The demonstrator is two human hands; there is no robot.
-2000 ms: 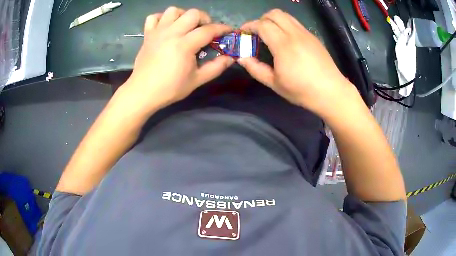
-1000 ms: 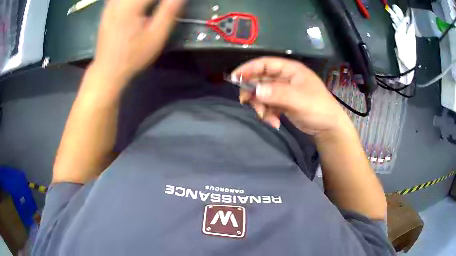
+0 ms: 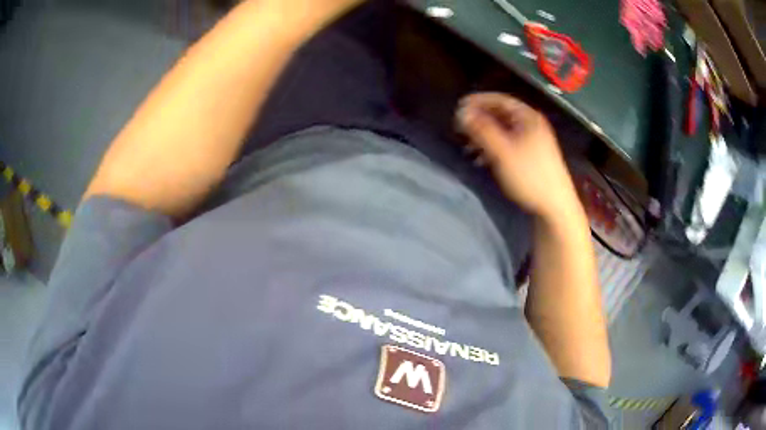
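A red probe thermometer [image 3: 560, 60] lies on the dark green bench top near its front edge, with its metal stem pointing to the upper left. My right hand [image 3: 506, 134] is in front of the bench edge, blurred, with its fingers curled; whether it holds anything cannot be told. My left hand is cut off by the top edge of the picture; only the forearm and wrist show.
A pile of short pink tubes [image 3: 644, 23] lies on the bench beyond the thermometer. A white glove or cloth [image 3: 712, 191] and red-handled tools [image 3: 693, 105] are at the right. Clear trays with red-ended pieces [image 3: 601, 208] stand below the bench edge, beside a black cable.
The view has swung and tilted, so the bench shows at the upper right. My left hand has gone out at the top. The thermometer, held two seconds ago, lies on the bench.
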